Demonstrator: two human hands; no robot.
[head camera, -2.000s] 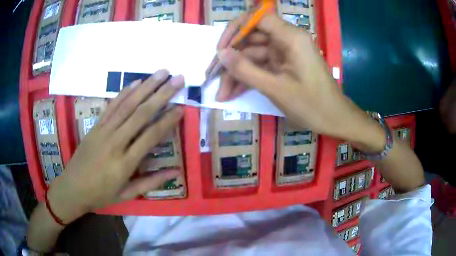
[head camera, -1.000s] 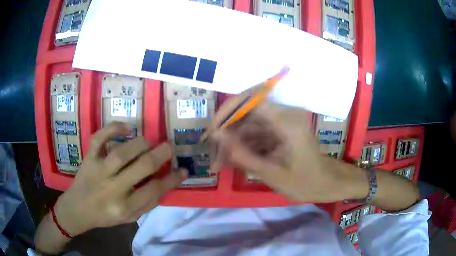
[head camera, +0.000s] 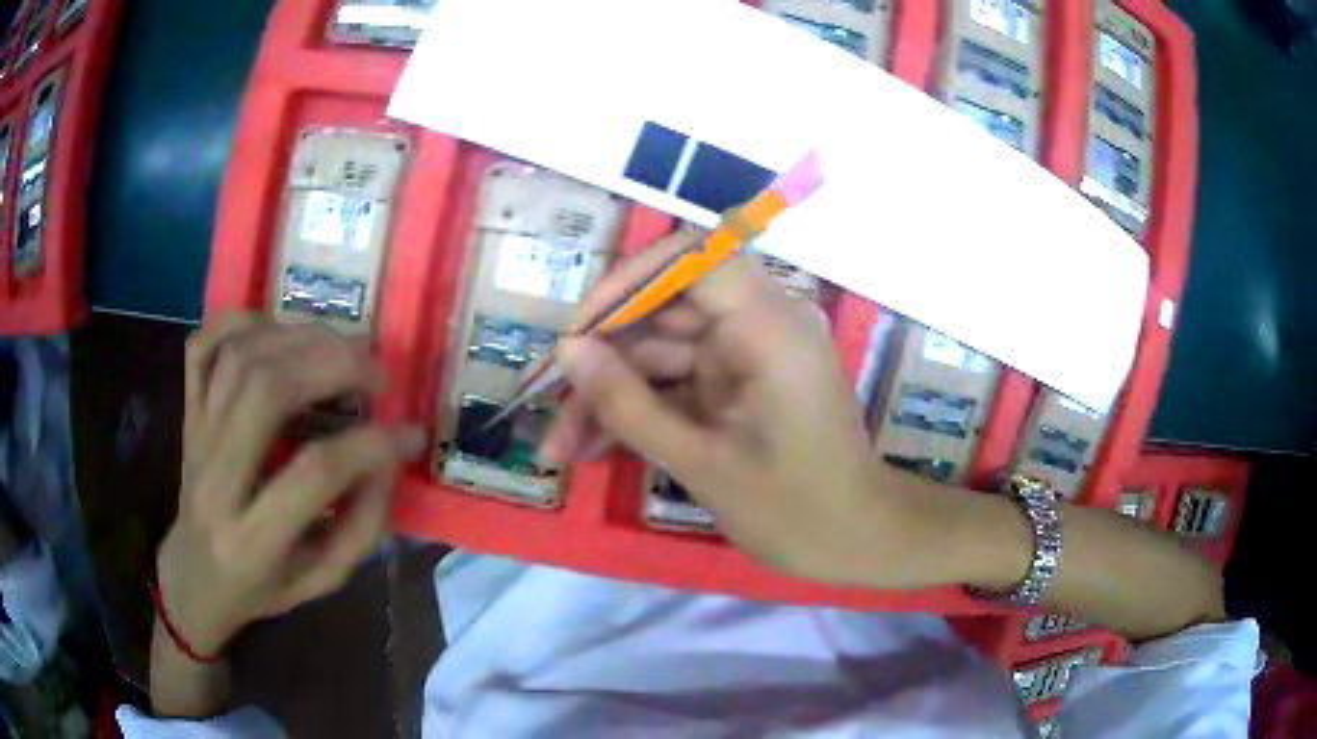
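My right hand (head camera: 722, 390) holds tweezers (head camera: 679, 282) with an orange grip and pink top end. Their tips are at a black square sticker (head camera: 481, 429) on the lower end of a gold-beige phone (head camera: 527, 264). The phone lies back up in a pocket of the red foam tray (head camera: 650, 553). My left hand (head camera: 275, 462) is over the lower end of the phone to the left, fingers bent and apart, with nothing visible in it. White release paper (head camera: 924, 188) lies across the tray and carries black stickers (head camera: 722, 176), partly hidden by the tweezers.
More phones sit in the tray's other pockets. Another red tray (head camera: 58, 173) with phones is at the far left. More filled trays (head camera: 1062, 667) are at the lower right. The dark green mat (head camera: 188, 159) shows on both sides. A small white tag (head camera: 1166, 312) is on the right tray wall.
The view has shifted, so the tray appears further right and tilted. The tweezers have moved from the release paper to the lower end of a phone. My left hand has left the paper.
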